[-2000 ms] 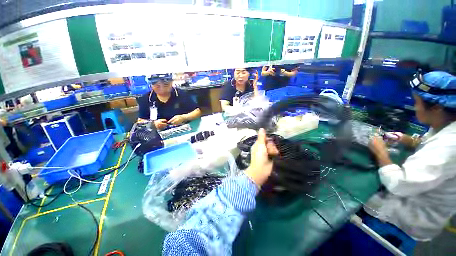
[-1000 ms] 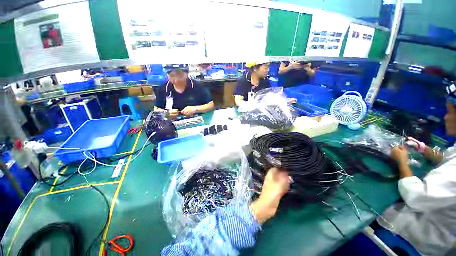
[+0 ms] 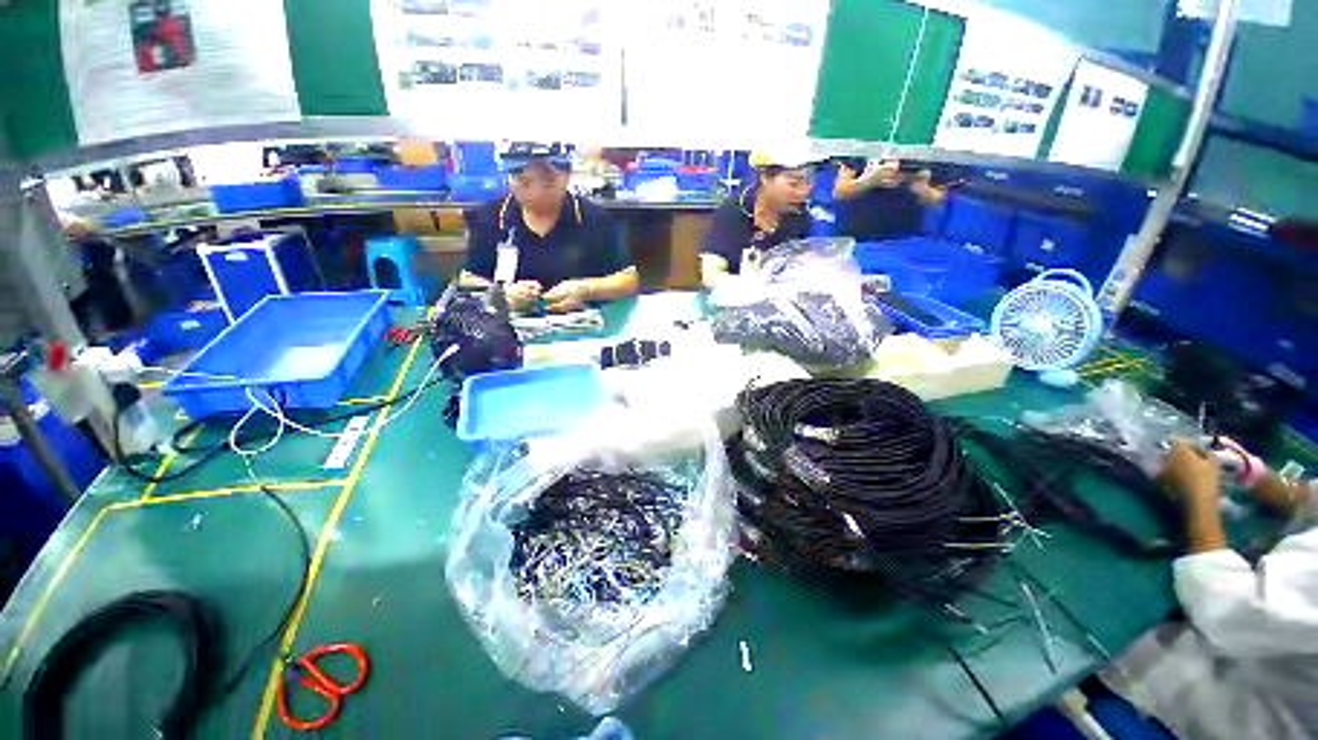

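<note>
Large heaped black cable coils [image 3: 867, 470] lie on the green bench mat right of centre, with pale leads sticking out to the right. An open clear plastic bag [image 3: 672, 643] stands left of the heap, holding mixed dark, silver and blue small parts [image 3: 600, 535]. A single black cable coil [image 3: 123, 665] lies at the lower left. Scissors with orange-red handles [image 3: 325, 682] lie beside the yellow tape. Neither of my hands shows; only a scrap of blue sleeve [image 3: 600, 732] shows at the bottom edge.
A light-blue tray [image 3: 532, 401] sits behind the open bag. A blue bin [image 3: 282, 354] and white cord are at left. A fan [image 3: 1044, 325] and another filled bag [image 3: 802, 311] stand farther back. A person in white [image 3: 1229, 578] works at right; others sit across the bench.
My bare hand has left the cable heap and gone out of the picture. The black coil blurred in the air two seconds ago is no longer raised. The view has shifted, showing the scissors fully.
</note>
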